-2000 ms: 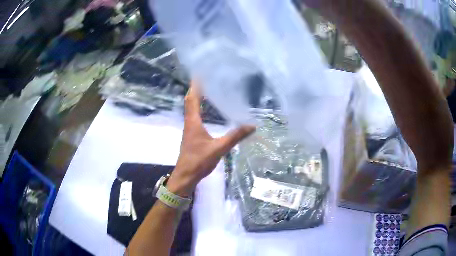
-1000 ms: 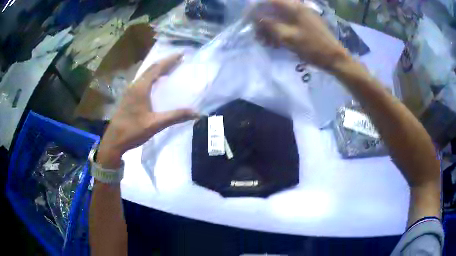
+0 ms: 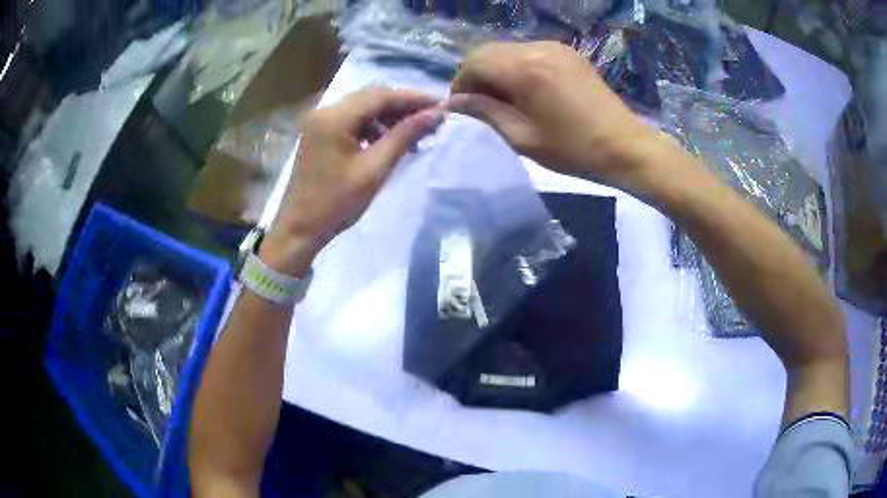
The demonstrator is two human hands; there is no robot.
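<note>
A folded dark garment [image 3: 574,321] lies on the white-covered table in front of me. A white hang tag [image 3: 454,277] is on its left part, and a small white inner label shows near its lower edge. A clear polybag [image 3: 486,165] hangs from my fingers and lies over the garment's upper left part. My left hand [image 3: 355,156] pinches the bag's edge between thumb and fingers. My right hand [image 3: 530,97] holds the same edge, its fingertips close to the left ones.
A bagged garment [image 3: 744,195] lies on the right, partly behind my right forearm. More bagged garments [image 3: 671,58] are at the back. A blue crate [image 3: 83,321] with bagged items stands at the left. A carton [image 3: 861,204] is at the right edge.
The bag has come down over part of the garment. My left hand, open and apart before, has moved up and right to the bag's edge. My hands are now close together.
</note>
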